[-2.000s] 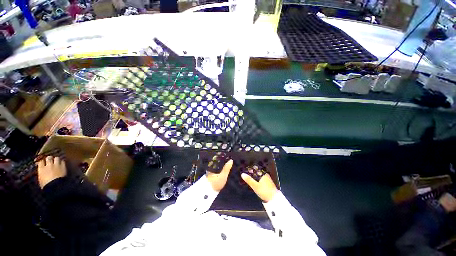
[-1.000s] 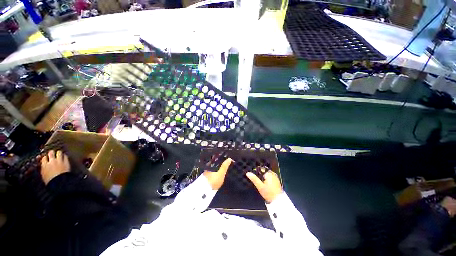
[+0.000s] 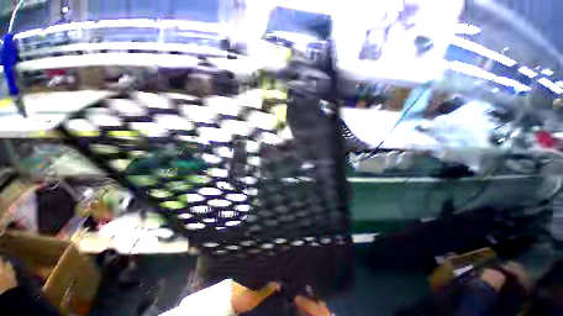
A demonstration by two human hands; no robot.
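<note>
The picture is blurred. A large black perforated sheet [image 3: 296,210] stands up in front of me, with rows of round holes and its left part spread out to the upper left. Its lower part meets a dark area low in the centre, where the carton's edges cannot be made out. My left hand [image 3: 252,299] is at the bottom edge, just below the sheet, partly cut off. My right hand [image 3: 312,306] is to its right, mostly cut off by the edge. Whether either hand grips the sheet cannot be told.
A brown carton [image 3: 77,281] is at the lower left with a neighbour's hand [image 3: 6,276] beside it. Another carton [image 3: 460,266] is at the lower right near another person's hands. The green belt [image 3: 426,200] runs behind. A blue tool [image 3: 9,65] hangs upper left.
The view has tilted up, so my hands and the cartons sit lower in the picture. The sheet appears larger, with its dark right part now upright.
</note>
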